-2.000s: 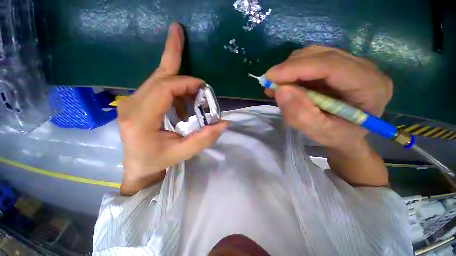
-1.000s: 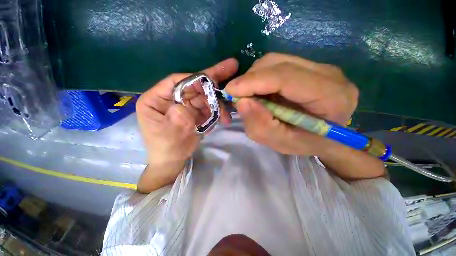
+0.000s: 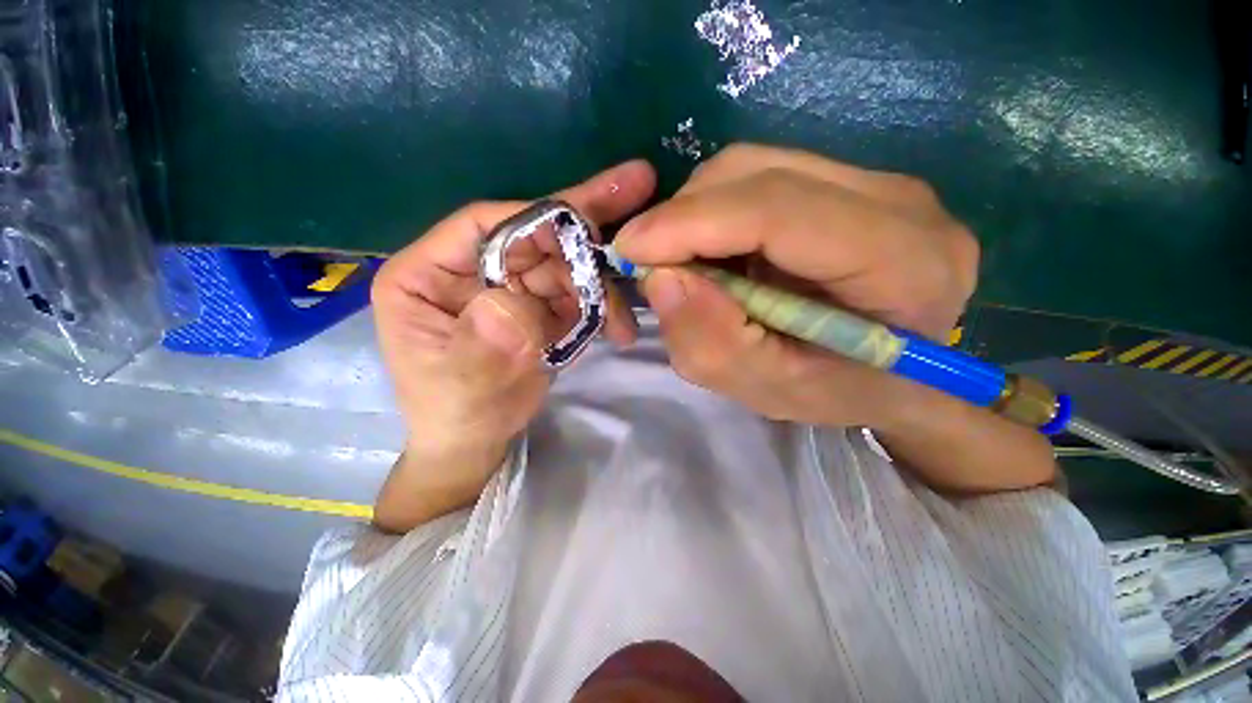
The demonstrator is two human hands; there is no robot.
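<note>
My left hand (image 3: 474, 323) holds a shiny silver rounded-rectangular metal frame (image 3: 592, 309) with a white and dark inner edge, above my lap by the bench's front edge. My right hand (image 3: 810, 275) grips a thick pen tool (image 3: 824, 326) with a pale yellowish wrapped barrel and blue ends. The pen's tip is at the upper right side of the frame; whether it touches is too small to tell. A thin clear hose (image 3: 1146, 460) runs from the pen's rear.
Glittery small pieces (image 3: 743, 44) lie on the green bench (image 3: 371, 151), with a smaller cluster (image 3: 681, 139) nearer me. A clear plastic blister tray (image 3: 69, 234) is at the left. A blue plastic stool (image 3: 234, 300) stands below the bench edge. A dark slim object (image 3: 1236, 83) is at the far right.
Since two seconds ago, my left hand has turned the frame to face up and curled its index finger in; my right hand has brought the pen left to the frame. Little moved in the last second.
</note>
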